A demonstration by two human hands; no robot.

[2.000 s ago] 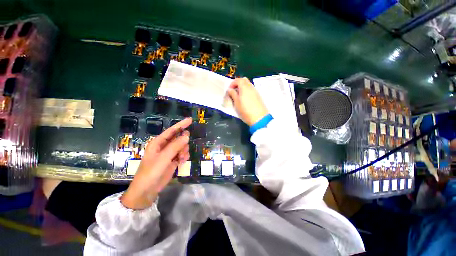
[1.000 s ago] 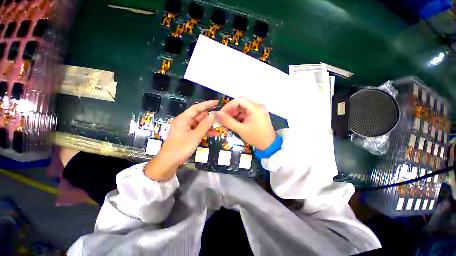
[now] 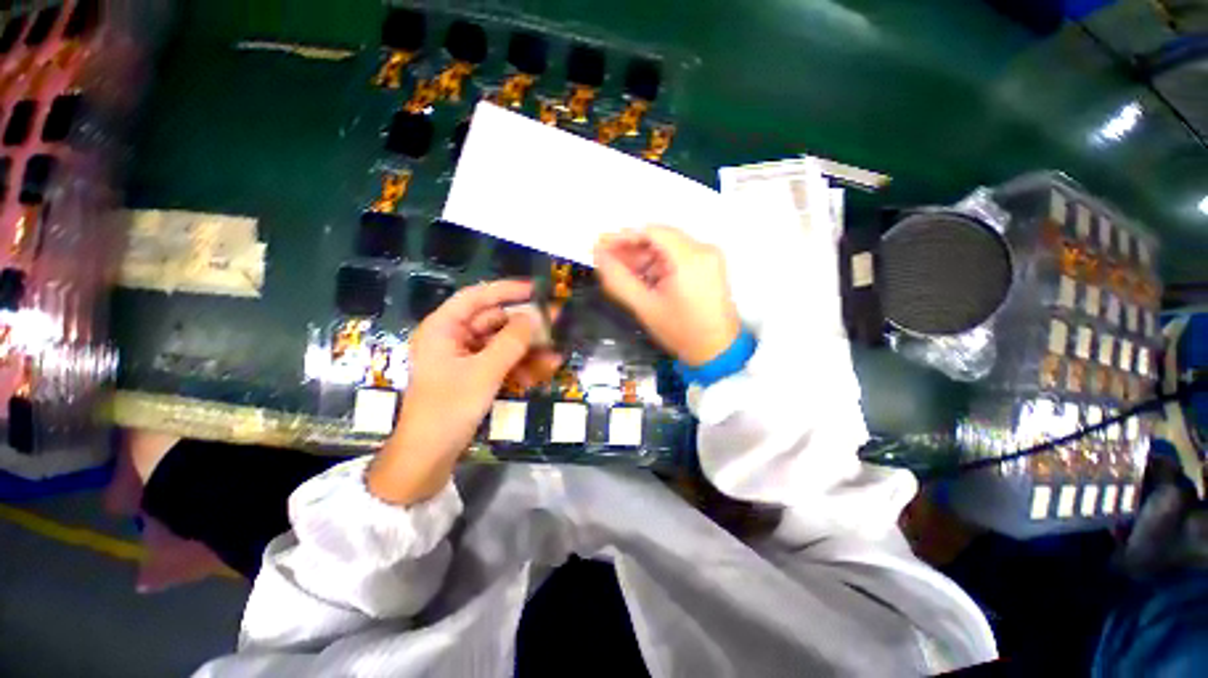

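Observation:
My left hand is over the clear tray, pinching a small module with a dark edge and a pale face, partly hidden by the fingers. My right hand, slightly blurred, is just right of it, fingers curled at the lower edge of the long white label sheet. Whether it holds a small piece cannot be told. The sheet lies slanted across the tray. Black square modules with orange flex tails sit in the tray's pockets. White-faced modules line its near row.
Spare sheets lie right of the tray, under my right sleeve. Beyond are a round black mesh device in clear wrap and stacked trays of white-faced modules. Stacked trays with pink layers stand left, beside a beige label.
My right hand let go of the sheet, which now lies across the tray. My hands came together at the fingertips, then my right hand moved away towards the sheet's edge. The view also shifted.

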